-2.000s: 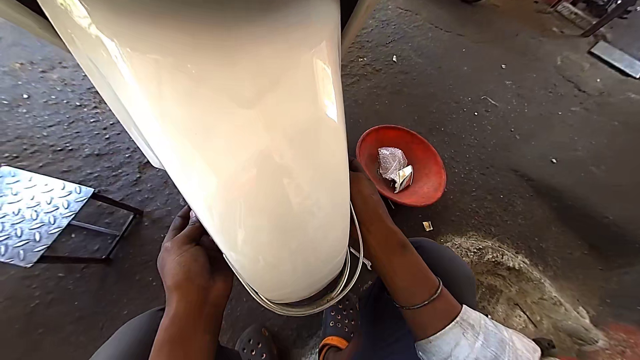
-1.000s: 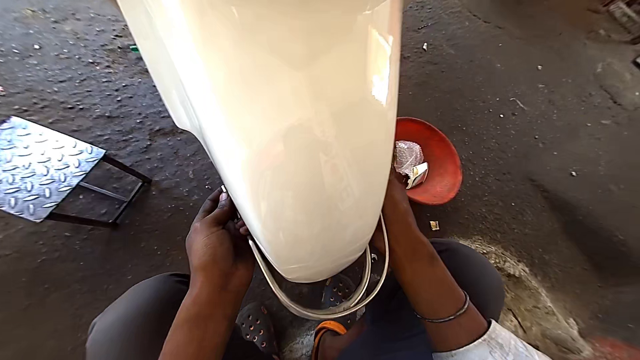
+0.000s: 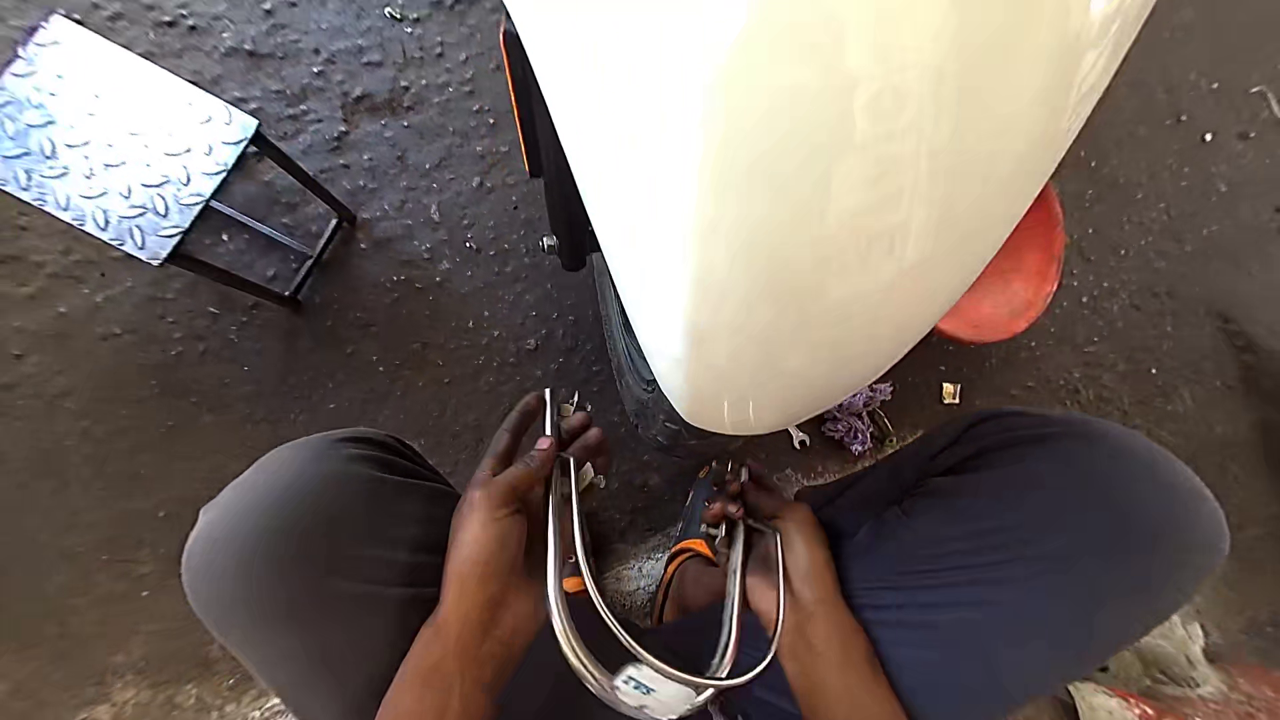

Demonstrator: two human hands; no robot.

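Observation:
A curved double-rail metal guard (image 3: 560, 600), with a white label low on its bend, is held between my hands below the tip of a cream vehicle fender (image 3: 820, 220). My left hand (image 3: 510, 500) grips its left arm, where small brackets show by the fingers. Around its right arm my right hand (image 3: 780, 540) is closed, the fingertips partly hidden behind the metal. The guard stands apart from the fender. Beneath the fender a black tyre (image 3: 640, 380) shows.
A stool with a tread-plate top (image 3: 120, 140) stands at the upper left. To the right, a red bowl (image 3: 1015, 275) is partly behind the fender. An open-ended wrench (image 3: 798, 437) and a purple cloth or fibre bundle (image 3: 858, 416) lie on the ground near my shoe (image 3: 695, 510).
The guard was around the fender's lower end; now both hands hold it apart from the fender, nearer my body. The view has shifted, showing more of my knees.

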